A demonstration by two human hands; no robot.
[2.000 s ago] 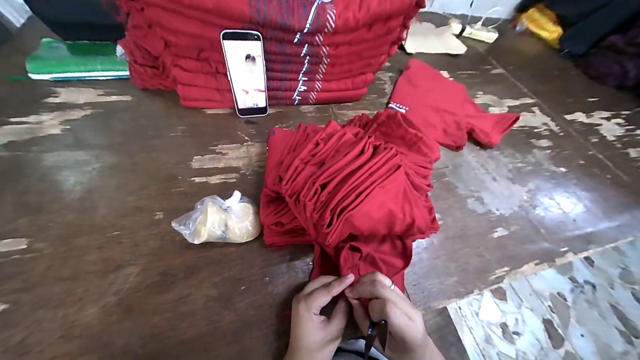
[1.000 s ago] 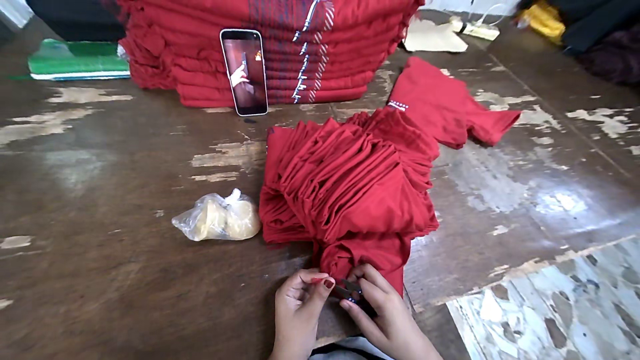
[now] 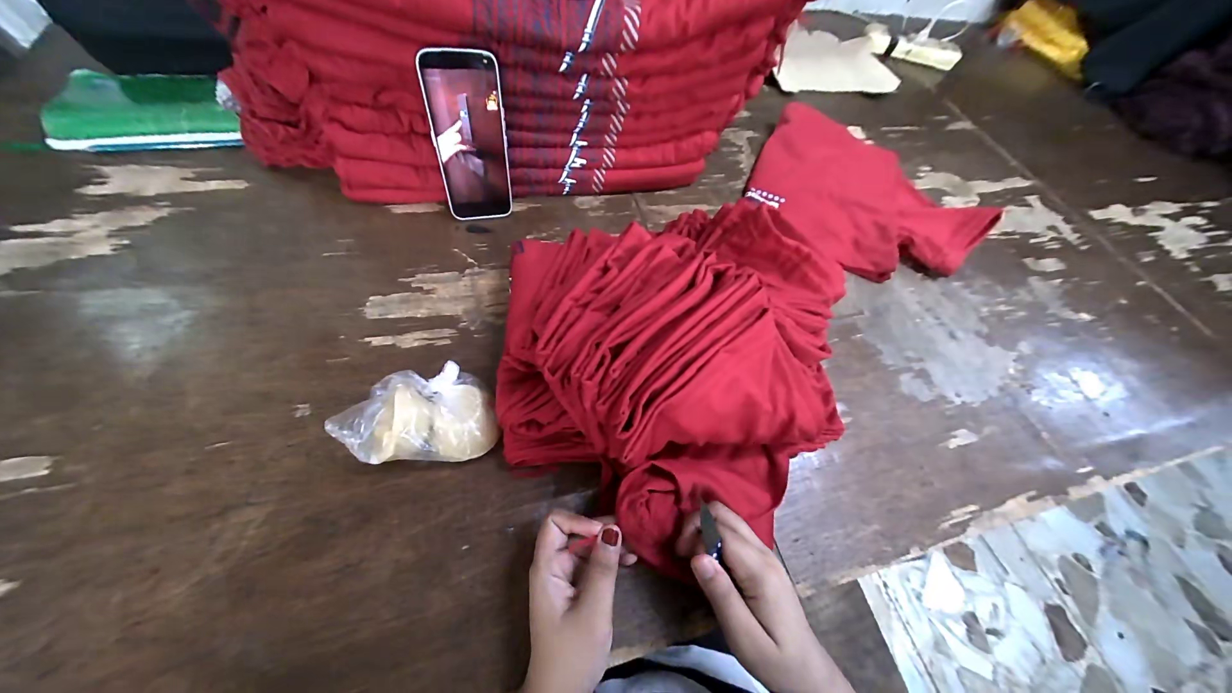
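Observation:
A heap of folded red fabric garments (image 3: 664,337) lies on the worn wooden table, its near end hanging toward me. My right hand (image 3: 746,577) grips a small dark-bladed tool (image 3: 710,534), perhaps thread snips, against the loose red cloth (image 3: 674,500). Just left of that cloth is my left hand (image 3: 577,577), thumb and fingertips pinched on a small red bit, thread or scrap; which one is unclear. One thumbnail is dark red. A red garment part with a short sleeve (image 3: 857,192) extends from the heap's far right.
Left of the heap sits a knotted clear plastic bag with yellowish contents (image 3: 423,419). A smartphone (image 3: 465,135) leans on a tall stack of folded red cloth (image 3: 654,106). Green packets (image 3: 144,111) lie far left, a power strip (image 3: 914,48) far right. The table edge (image 3: 962,529) runs near right.
My hands were together at the cloth's edge two seconds ago; now they are apart, the left beside the cloth and the right on it. The heap has stayed in place.

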